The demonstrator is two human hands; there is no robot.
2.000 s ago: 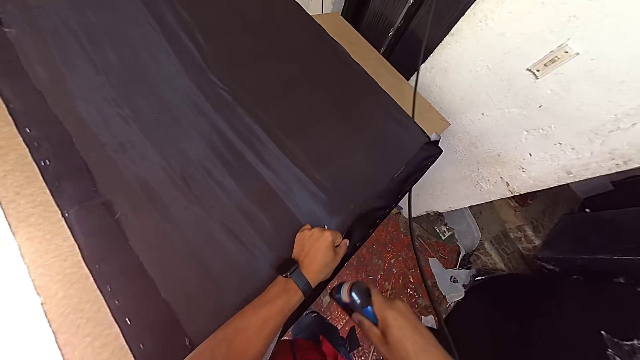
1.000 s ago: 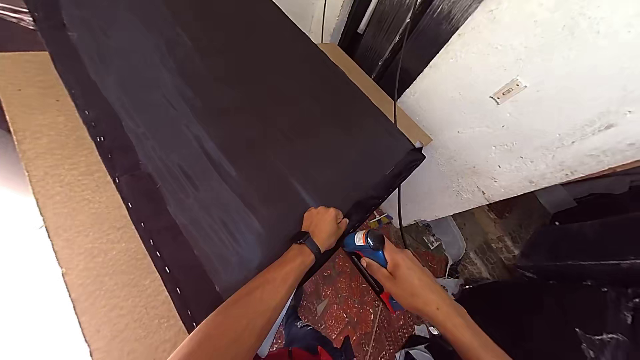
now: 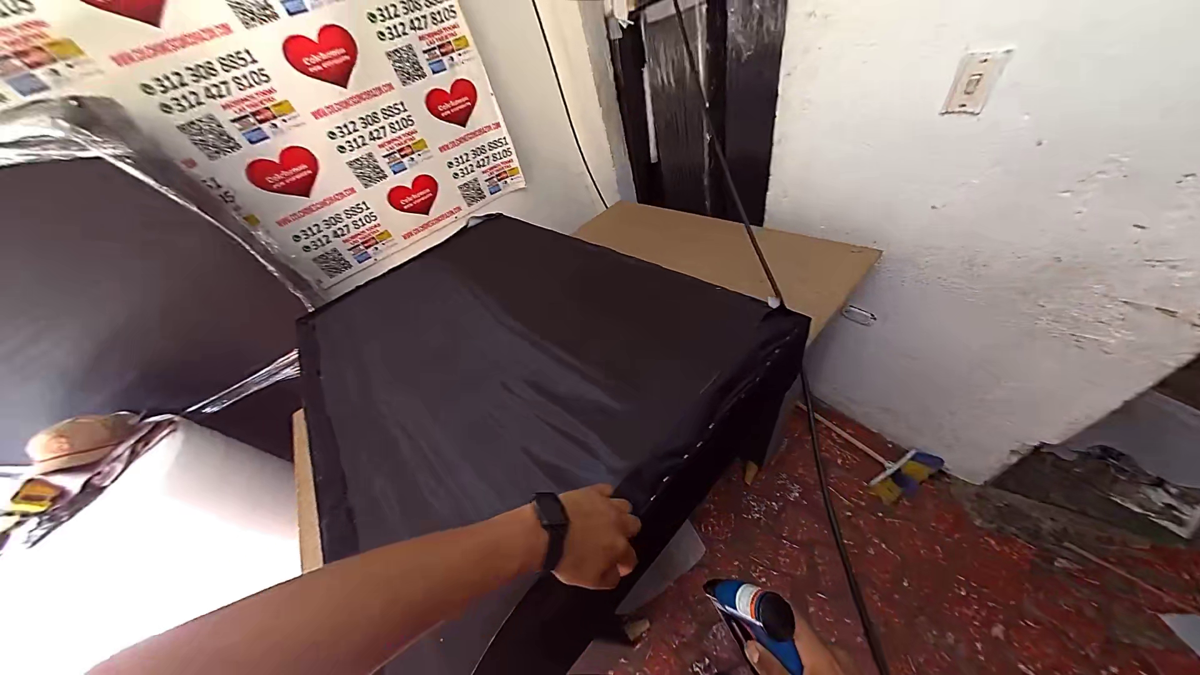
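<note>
Black fabric [image 3: 525,375] is stretched over a large boxy frame, with a line of staples [image 3: 689,457] along its right edge. My left hand [image 3: 595,539], with a dark watch on the wrist, grips the fabric at that edge, fingers curled over it. Low in the view, my right hand [image 3: 811,652] holds a blue staple gun [image 3: 759,619], a short way to the right of the edge and apart from it. Part of the right hand is cut off by the frame's bottom.
A brown board [image 3: 712,253] lies under the frame's far end. A dark hose or cable [image 3: 830,487] hangs down to the right. A broom [image 3: 905,473] lies on the red floor [image 3: 750,553] by the white wall [image 3: 937,309]. Plastic-wrapped black panels [image 3: 141,281] stand left, near a white roll [image 3: 178,506].
The view has swung up and left, bringing in the printed sheet on the wall. The staple gun, close beside my left hand a second ago, is now farther from it.
</note>
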